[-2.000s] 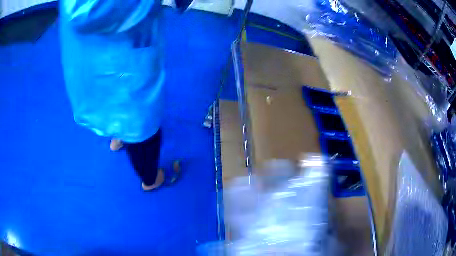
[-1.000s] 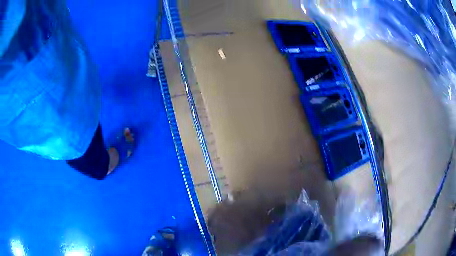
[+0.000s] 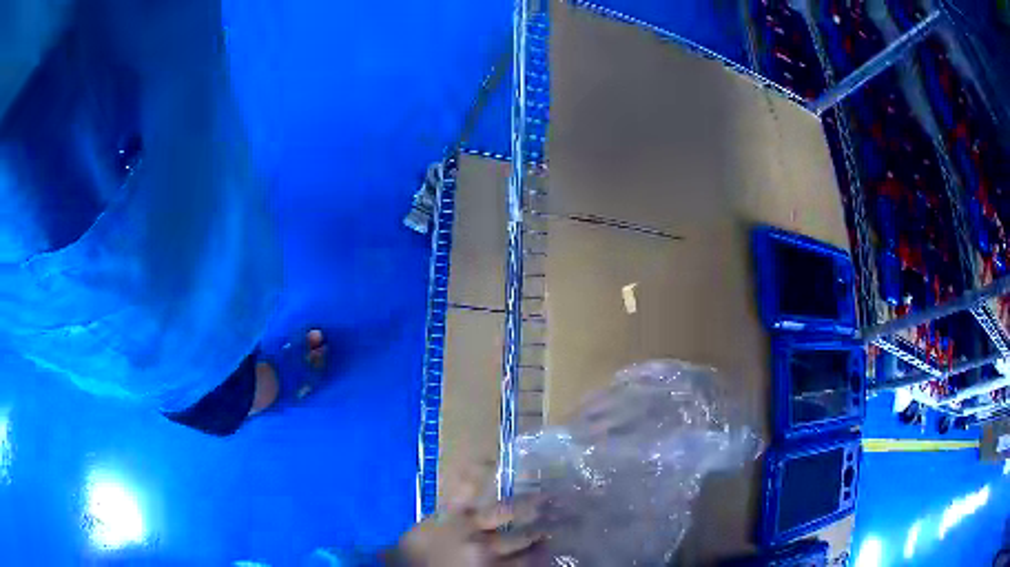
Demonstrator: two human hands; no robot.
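Observation:
A crinkled clear plastic bag [image 3: 665, 454] is spread over the cardboard-lined shelf [image 3: 653, 144] at the lower middle. My left hand [image 3: 476, 537] is at the bottom edge, partly cut off and blurred, with its fingers on the bag's left edge. A faint skin-toned shape shows through the bag; I cannot tell whether it is my right hand. Blue-framed units with dark centres stand in a row on the shelf's right side: an upper one [image 3: 808, 279], a middle one [image 3: 822, 388] and a lower one [image 3: 812, 487]. Another blue edge is cut off below them.
A chrome rack bar [image 3: 515, 233] runs up the shelf's left side, with a lower cardboard-lined shelf [image 3: 473, 388] beyond it. A person in a blue smock [image 3: 144, 255] stands close on the left. Loaded wire racks [image 3: 919, 166] stand at the right. A small pale scrap [image 3: 630, 297] lies on the cardboard.
The view has turned, so the racks at the right now show. The dark bunched plastic near my hands is gone from view, and a clear bag is spread at my left hand.

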